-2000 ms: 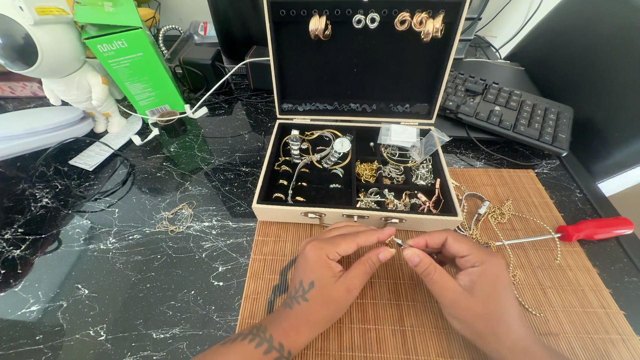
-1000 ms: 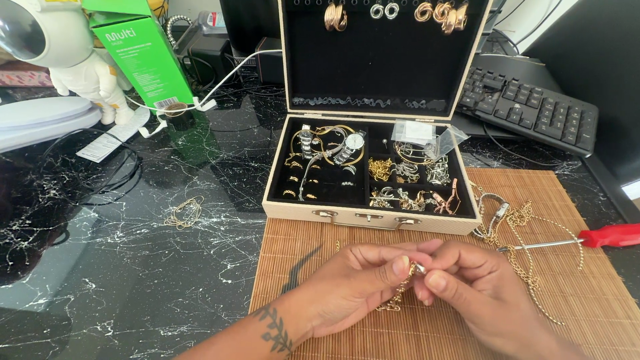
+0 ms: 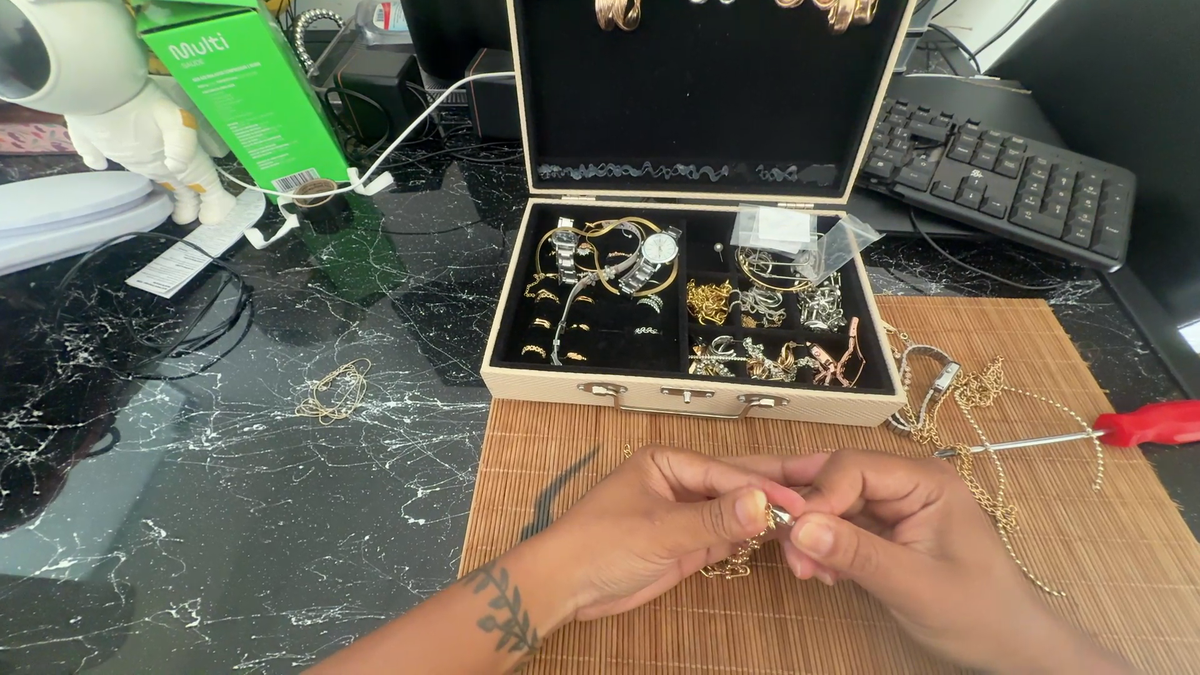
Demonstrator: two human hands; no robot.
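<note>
Over the bamboo mat, my left hand [image 3: 689,530] pinches a gold-coloured chain [image 3: 736,561], part of which hangs below the fingers. My right hand [image 3: 867,534] meets it and grips a small shiny metal piece [image 3: 781,516] at the chain's end, perhaps a clasp; the fingertips partly hide it. Just behind both hands stands an open jewelry box [image 3: 562,386] holding watches, rings, bracelets and chains in black compartments. Dark tweezers [image 3: 553,492] lie partly hidden behind my left forearm. Gold-coloured chains [image 3: 994,469] and a small wristwatch [image 3: 942,380] lie right of the box.
A screwdriver with a red handle [image 3: 1148,425] lies at the mat's right, its shaft touching the chains. A thin tangled chain [image 3: 336,392] lies on the black marbled tabletop. Around the back are a keyboard [image 3: 1003,178], a green carton [image 3: 248,94], a white astronaut figure [image 3: 141,112] and cables.
The gold-coloured chain now hangs visibly beneath my left hand's fingers; two seconds ago little of it showed. Both hands stay together, fingertips meeting. The view has shifted slightly.
</note>
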